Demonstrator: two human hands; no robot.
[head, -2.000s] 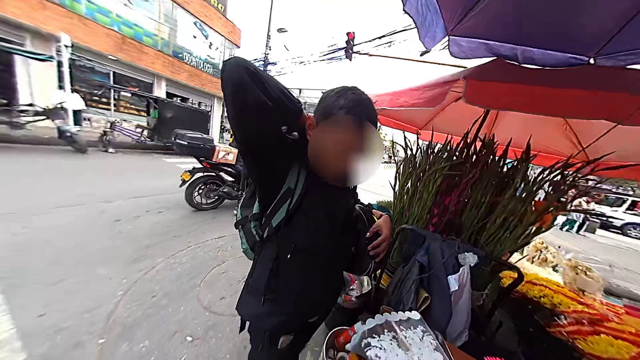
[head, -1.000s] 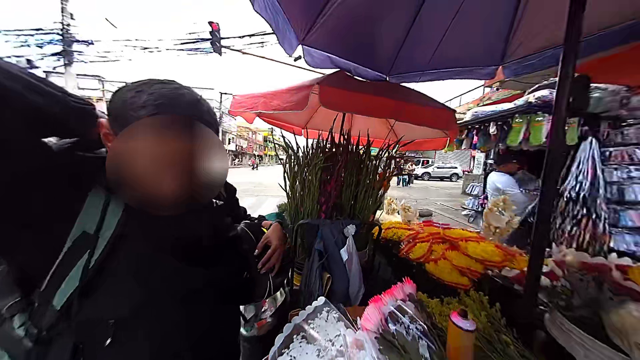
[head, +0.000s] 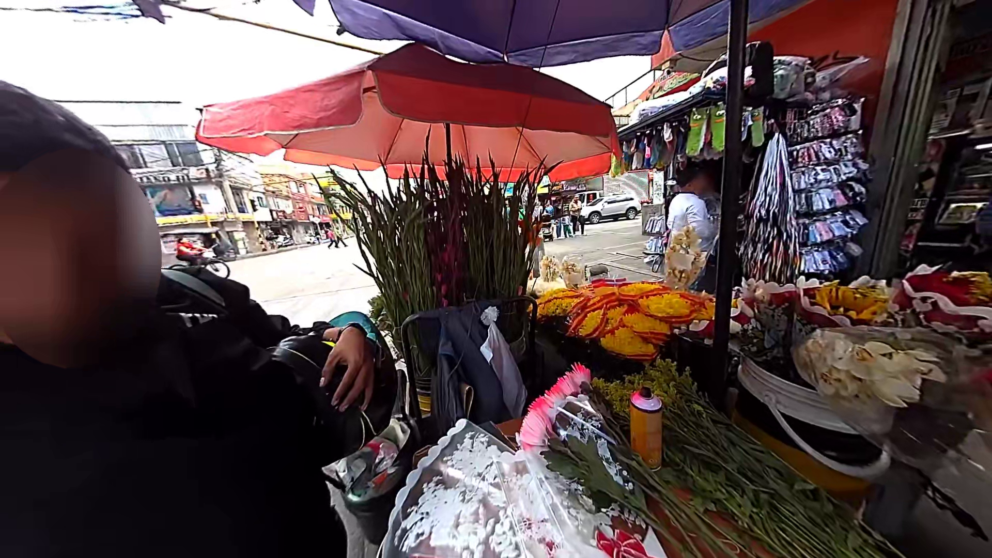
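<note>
Neither my left hand nor my right hand shows in the head view. Clear wrapping with a white lacy print (head: 465, 496) lies at the bottom middle. Pink flowers (head: 554, 407) in clear wrap rest beside it. An orange spray can (head: 646, 428) with a pink top stands upright among green stems (head: 744, 473) with small yellow blooms. A red bow (head: 622, 544) is at the lower edge.
A person in black (head: 155, 449) fills the left, a hand (head: 353, 368) resting on a dark rounded thing. Tall flower stems (head: 457, 232) stand behind. A black pole (head: 728, 201) and a white-and-yellow bucket (head: 790, 395) are right. Umbrellas (head: 434, 101) hang overhead.
The view has turned far to the right. The person in black had a raised arm before; it does not show now.
</note>
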